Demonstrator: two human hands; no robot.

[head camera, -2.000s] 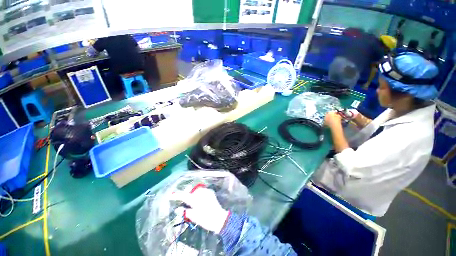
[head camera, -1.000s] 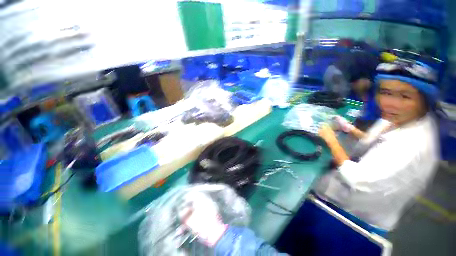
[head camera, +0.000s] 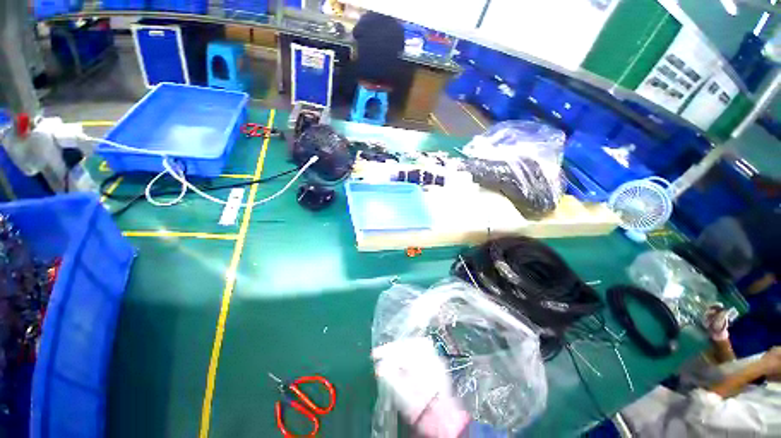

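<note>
My right hand, in a white glove, lies over the left part of a clear plastic bag. The hand is blurred and its fingers cannot be made out. Thin dark and white pieces show in the bag, right of the glove. Red-handled scissors lie on the green mat to the left of the bag. A thick coil of black cable lies behind the bag, its pale loose ends spread to the right. My left hand is not in view.
A deep blue crate with red and dark pieces stands at the left. A blue tray, small black fan and light-blue tray on a cream box are behind. A person's hand is at the right.
The view has turned left, bringing the scissors and the deep blue crate into sight. The glove now lies at the bag's left side; before, it was over the bag's middle.
</note>
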